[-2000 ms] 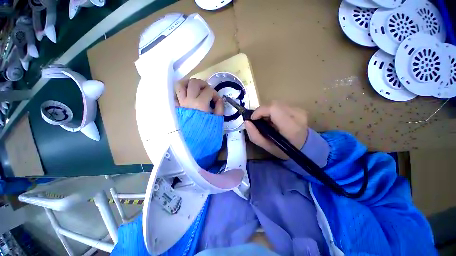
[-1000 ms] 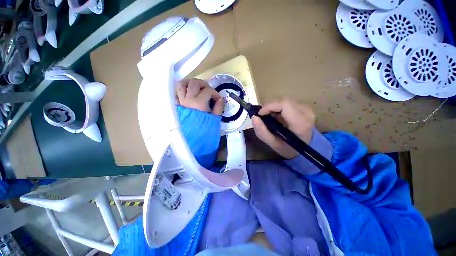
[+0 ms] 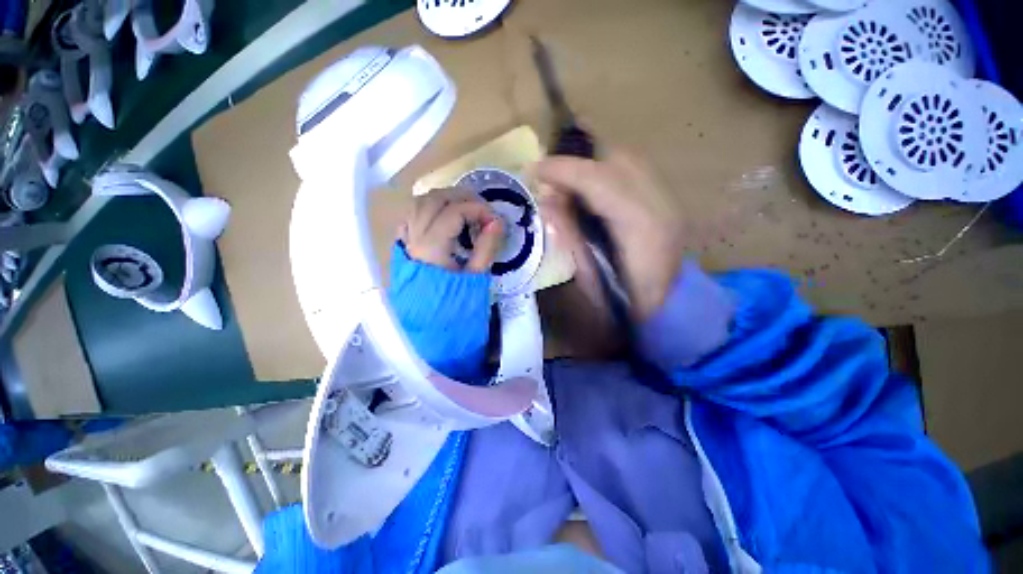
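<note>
The white headphone assembly (image 3: 325, 230) curves around my left forearm. Its open ear cup housing (image 3: 518, 252), white with a dark ring inside, lies on the pale yellow pad (image 3: 510, 148). My left hand (image 3: 453, 230) is at the cup's left side, fingertips pinched at its inner edge; what they pinch is too small to tell. My right hand (image 3: 615, 213) is blurred and holds the black soldering iron (image 3: 574, 140) to the right of the cup, its tip pointing up and clear of the cup. The lower open shell (image 3: 376, 477) shows a small grey-white circuit board (image 3: 357, 428).
Slotted white speaker plates (image 3: 922, 129) are piled at the upper right beside a blue edge. One more plate (image 3: 462, 14) is at the top. Another headphone assembly (image 3: 193, 256) lies on the green surface at left, with several more at upper left. A thin strand lies below the pile.
My right hand has lifted the iron away from the cup and turned its tip upward. My left hand stays at the cup. The view has shifted slightly.
</note>
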